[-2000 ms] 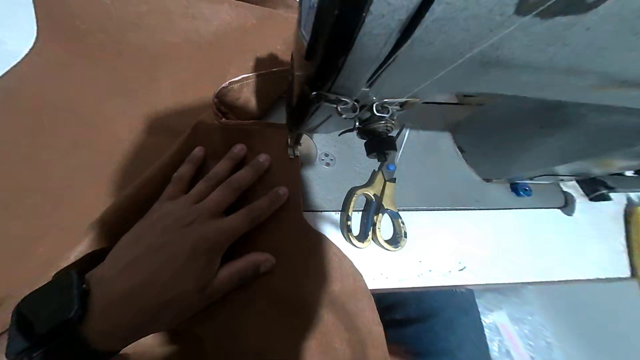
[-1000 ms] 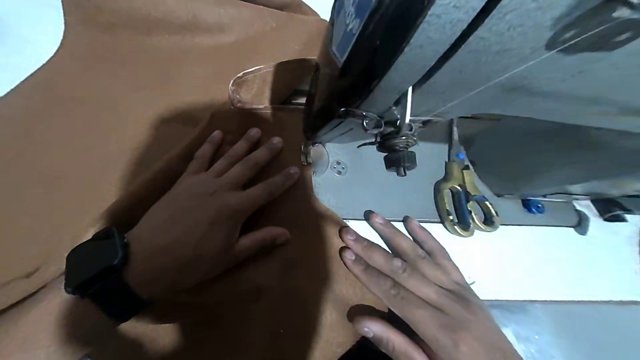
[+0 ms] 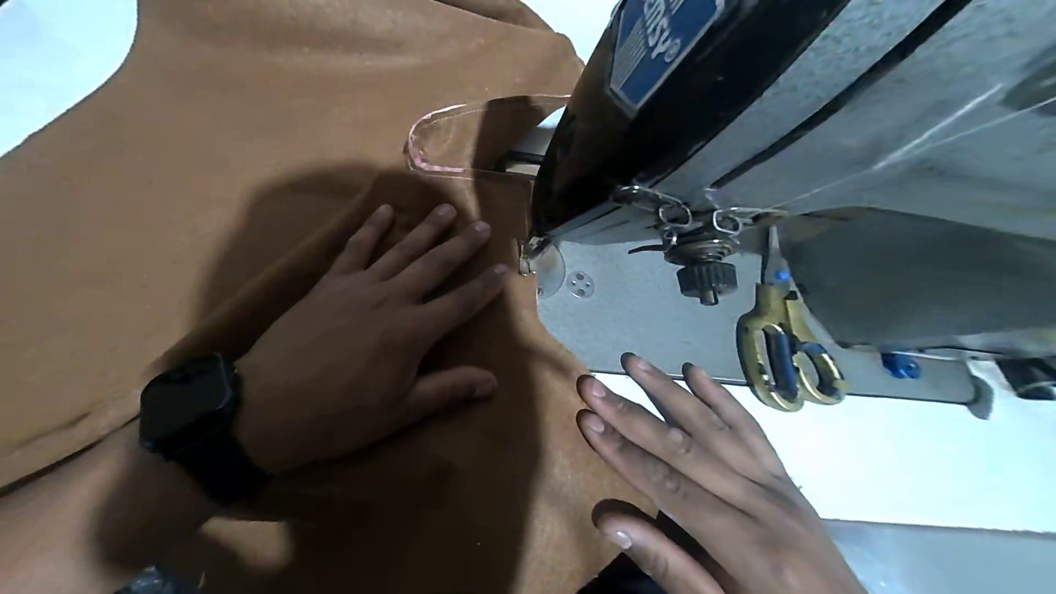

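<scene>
A large brown piece of leather or suede [image 3: 247,99] spreads across the left and runs under the presser foot [image 3: 529,257] of a sewing machine [image 3: 792,107]. My left hand [image 3: 371,330] lies flat on it, fingers spread, just left of the presser foot. At the piece's right edge, below the machine bed [image 3: 652,322], my right hand [image 3: 701,470] rests with fingers apart, partly over the white table. Each hand grips nothing. Beyond my left fingers a stitched, rounded strip [image 3: 445,136] shows a pale edge. The needle is hard to make out.
Gold-handled scissors [image 3: 784,346] stand at the right of the thread tension knob [image 3: 706,279], their blades partly hidden. A blue object [image 3: 901,365] sits near the bed's right end. The white tabletop [image 3: 891,462] extends along the bed's near side.
My right hand, out of view two seconds ago, has come in at the lower right and reached the brown piece's edge. My left hand stays flat on the piece. The view has shifted somewhat.
</scene>
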